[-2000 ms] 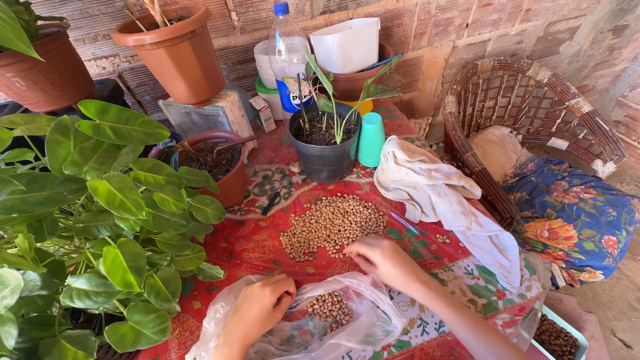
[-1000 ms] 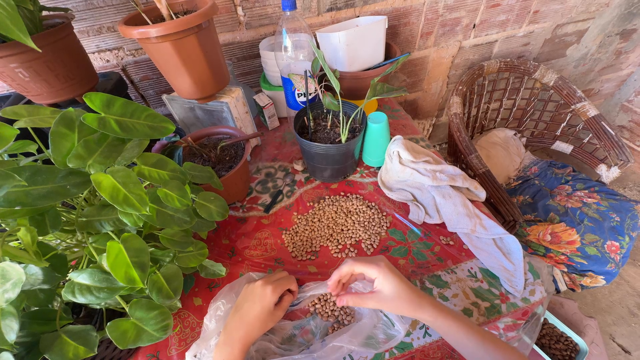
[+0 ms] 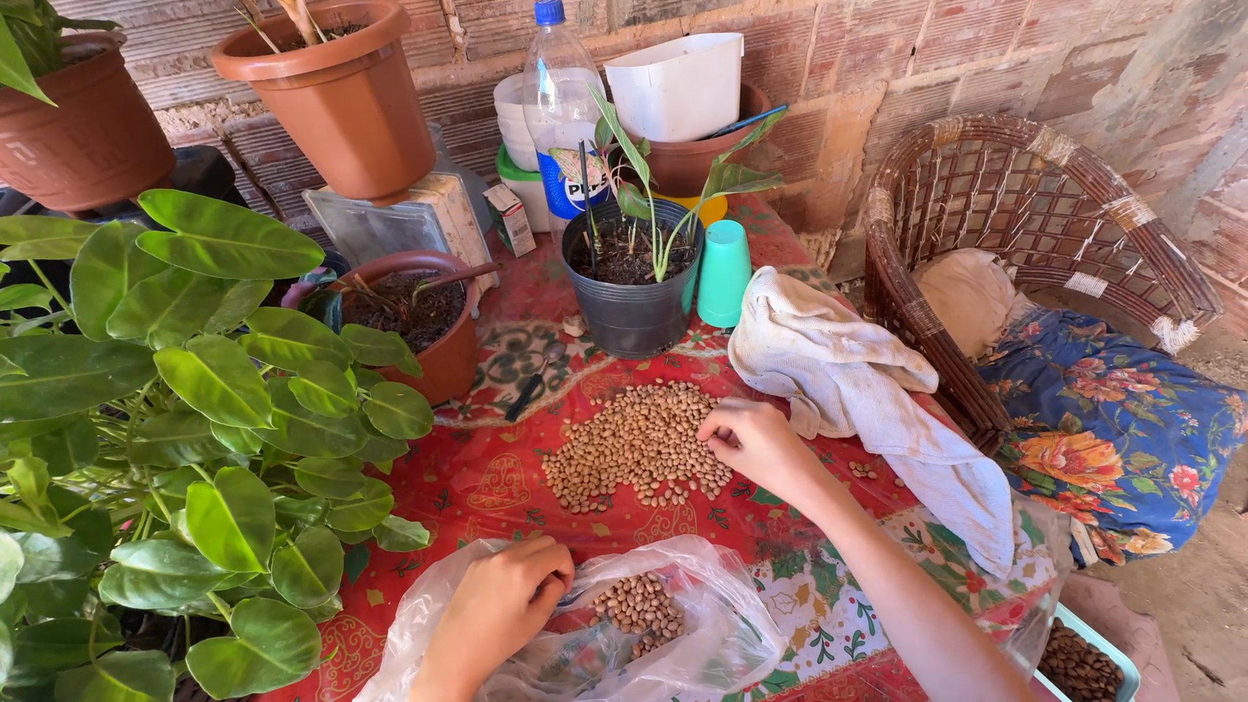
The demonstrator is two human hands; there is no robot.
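Observation:
A heap of light brown beans [image 3: 639, 444] lies spread on the red patterned tablecloth [image 3: 497, 478]. Over the heap's right edge is my right hand [image 3: 765, 444], fingertips together at the beans; whether a bean is between them cannot be seen. Nearer to me lies a clear plastic bag [image 3: 721, 604] with a smaller pile of beans [image 3: 639, 609] in its opening. My left hand [image 3: 512, 600], fingers curled, holds the bag's left side. A dark-handled spoon [image 3: 531, 382] rests left of the heap.
Behind the heap stand a black plant pot [image 3: 634, 302], a turquoise cup [image 3: 724, 275] and a plastic bottle [image 3: 565, 107]. A crumpled whitish cloth [image 3: 848, 380] lies at right, beside a wicker chair [image 3: 975, 166]. Leafy plants [image 3: 214, 380] crowd the left. A tray of darker beans [image 3: 1082, 663] sits lower right.
My right hand was over the bag a second ago and has moved away from me to the right edge of the bean heap. My left hand stays at the bag.

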